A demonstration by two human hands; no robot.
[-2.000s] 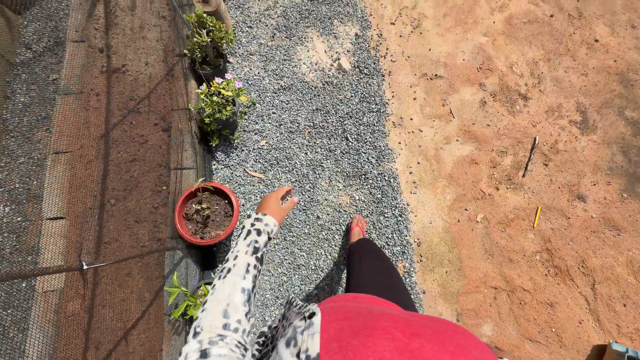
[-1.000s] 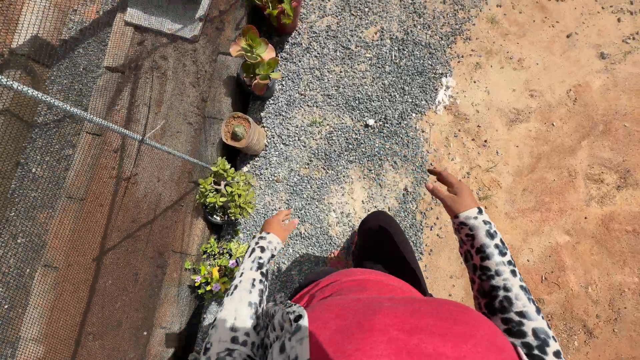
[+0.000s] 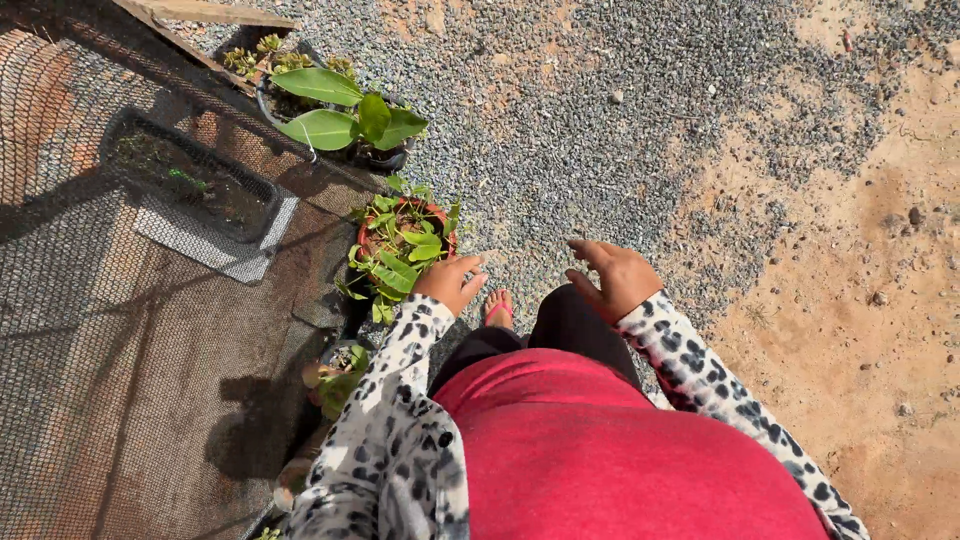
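My left hand is empty, its fingers slightly apart, beside or just over the right edge of a leafy plant in a round reddish pot. Over the gravel to the right, my right hand hangs with thumb and fingers apart and holds nothing. Beyond the reddish pot stands a broad-leaved plant in a dark pot. Partly hidden by my left sleeve, another potted plant stands nearer to me.
Grey gravel runs ahead of my sandalled foot, with sandy soil on the right. Dark mesh netting lines the left side; a rectangular planter shows through it. A wooden board lies at the upper left.
The view has moved along the gravel path, so different potted plants now line the left side. My right hand, absent from the oldest frame, has come into view.
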